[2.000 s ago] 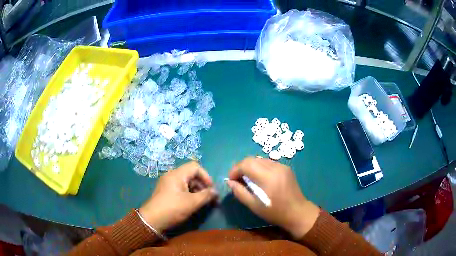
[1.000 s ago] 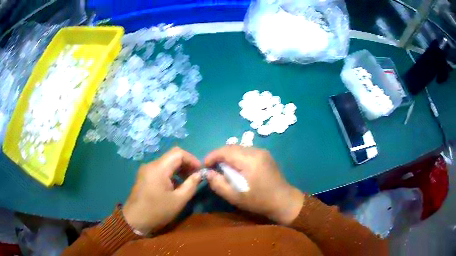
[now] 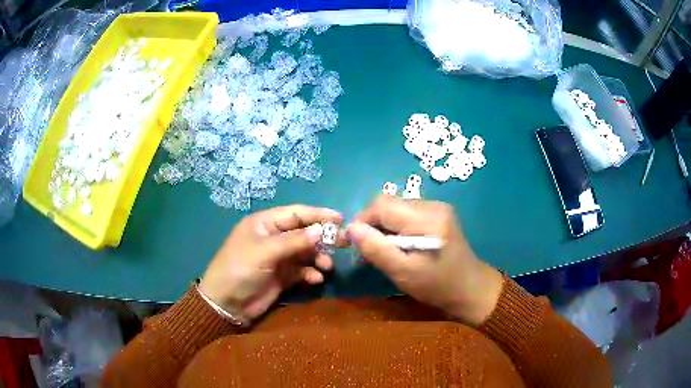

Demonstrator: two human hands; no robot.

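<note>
My left hand holds a small part, a white perforated insert with clear plastic around it, between thumb and fingers. My right hand holds a white pen-shaped tool; its fingertips are close beside the part, and the tool's tip is hidden or too small to tell. A pile of white perforated inserts lies beyond my right hand, with a few loose ones nearer to it. A heap of clear housings lies beyond my left hand.
A yellow tray with white pieces stands at left beside crumpled clear film. A bag of white parts is at the far side. A smartphone, a clear box with inserts and a dark object are at right.
The view has shifted, so the table items sit higher in the picture. My left hand has opened out around the part, which now shows clearly. A few inserts now lie apart from the pile.
</note>
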